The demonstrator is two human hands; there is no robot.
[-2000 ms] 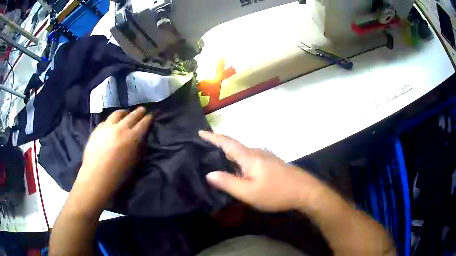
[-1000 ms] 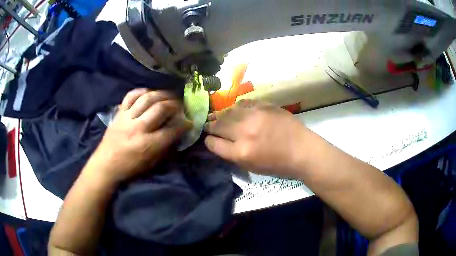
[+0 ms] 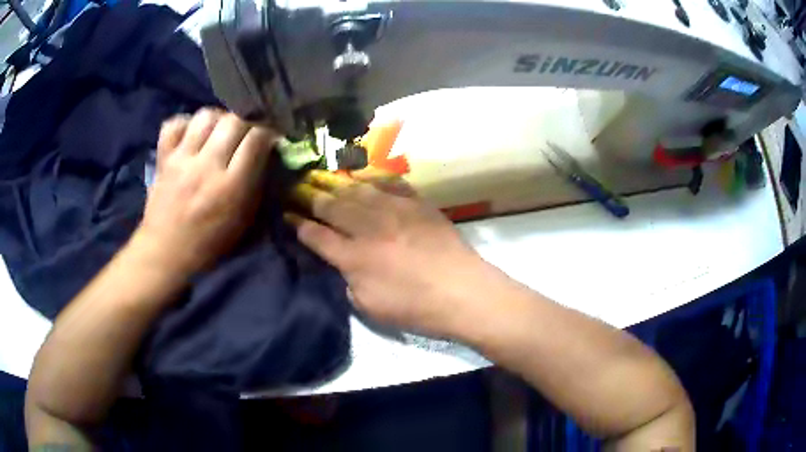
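A large dark navy garment (image 3: pixel 256 309) lies limp on the white table left of and below the needle. My left hand (image 3: pixel 208 172) is on the cloth left of the needle, fingers curled on it. My right hand (image 3: pixel 380 234) lies at the cloth's right edge just in front of the presser foot, its fingertips lit yellow. A small pale-green lit patch of cloth (image 3: pixel 299 154) shows between my hands beside the needle area (image 3: pixel 329 148). My fingers hide the seam edge.
The white-grey sewing machine arm (image 3: pixel 468 44) spans the top. Snips with blue handles (image 3: pixel 579 181) lie right of the needle. Orange tape (image 3: pixel 382 150) and a red strip (image 3: pixel 468 211) are on the bed. A blue crate (image 3: pixel 760 353) stands below the table at right.
The large pale lining piece seen earlier is now mostly out of sight. Both hands have moved to the needle area, and the left hand and cloth have shifted further left and up.
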